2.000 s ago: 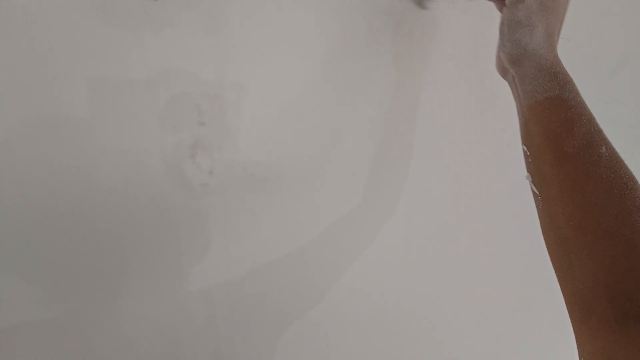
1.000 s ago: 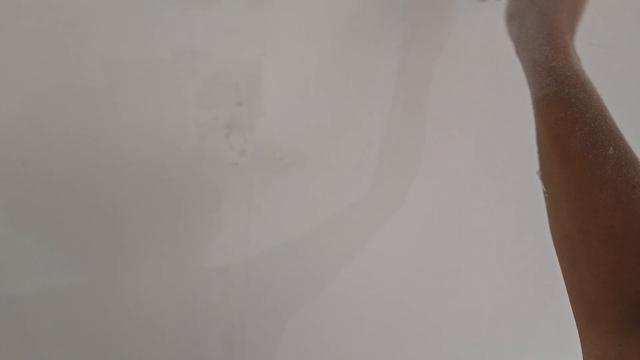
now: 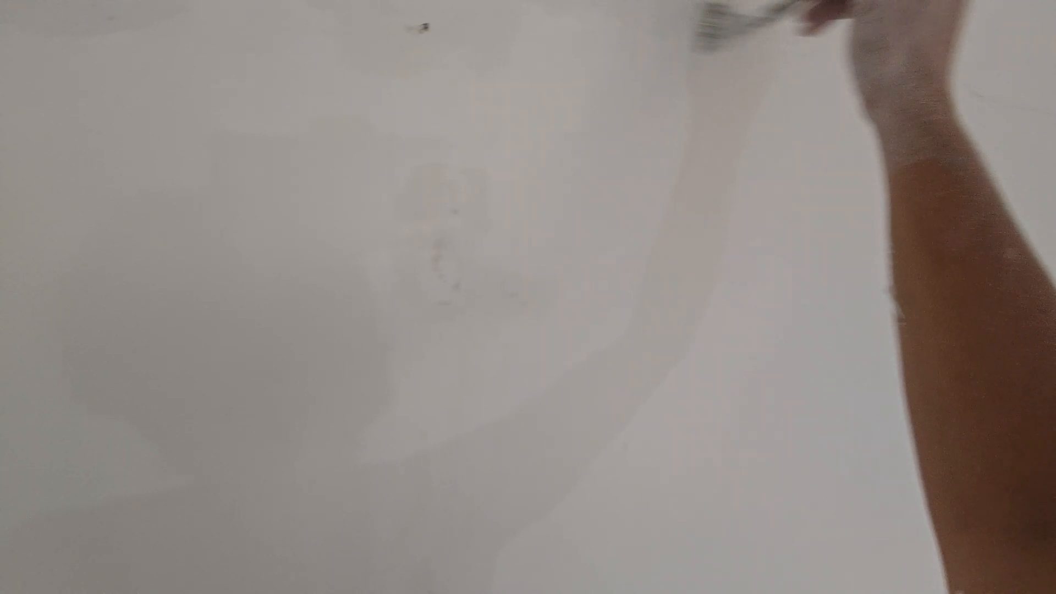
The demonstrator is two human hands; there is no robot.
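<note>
My right hand (image 3: 899,41) is raised at the top right, dusted with white powder and partly cut off by the frame's upper edge. Its fingers close on the thin handle of a blurred hand tool (image 3: 714,26), whose greyish, ribbed-looking head is at or close to the pale wall (image 3: 536,206). The blur hides the tool's exact kind, perhaps a brush or a scraper. White specks cling to the forearm. My left hand is out of the picture.
A small dark mark (image 3: 424,27) lies high on the wall, and a rough patch (image 3: 445,264) with faint spots is left of centre. Shadows of a head and raised arm cross the surface.
The tool's head, out of the frame a second ago, now shows at the top. The view has shifted somewhat, and the dark mark has come into it.
</note>
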